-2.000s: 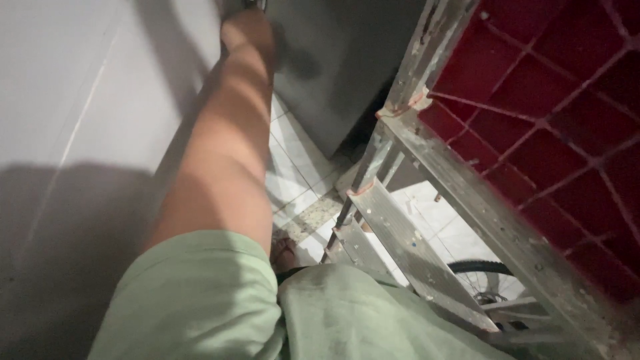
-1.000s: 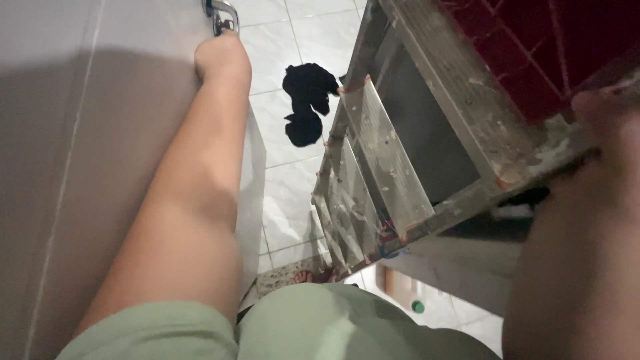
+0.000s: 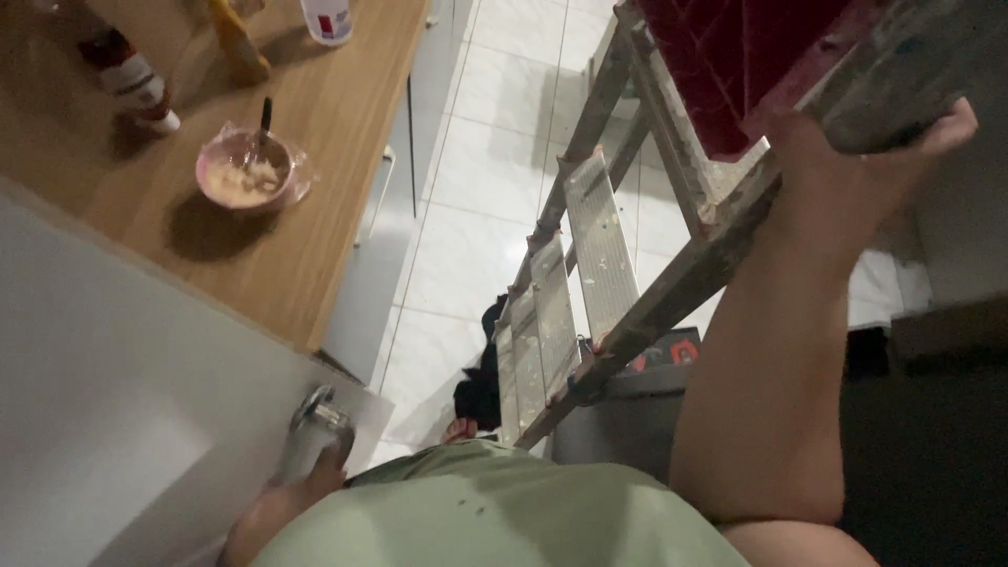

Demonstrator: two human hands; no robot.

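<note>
A paint-spotted metal stepladder point(image 3: 602, 252) slants through the middle, with a dark red panel marked with lines point(image 3: 701, 71) in its upper part. My right hand point(image 3: 835, 157) grips the ladder's upper frame at the right, one finger stretched along a grey, worn part. At the lower left, my left hand point(image 3: 303, 480) is at the metal door handle point(image 3: 323, 409), its fingers against the lower end. That hand is blurred and partly hidden by my green shirt point(image 3: 504, 512), so its hold is unclear.
A wooden counter point(image 3: 339, 197) at upper left bears a pink bowl of food point(image 3: 244, 173) with plastic wrap and a dark-handled utensil, bottles point(image 3: 134, 79) and a white container point(image 3: 327, 20). Black cloth point(image 3: 479, 386) lies on the white tiled floor point(image 3: 449, 260) by my foot point(image 3: 459, 430). A dark box point(image 3: 630, 417) stands behind the ladder.
The view has swung widely, bringing the counter and bowl in. My right hand, at the frame's edge one second ago, now shows on the ladder. My left arm, stretched out before, is now bent close to my body.
</note>
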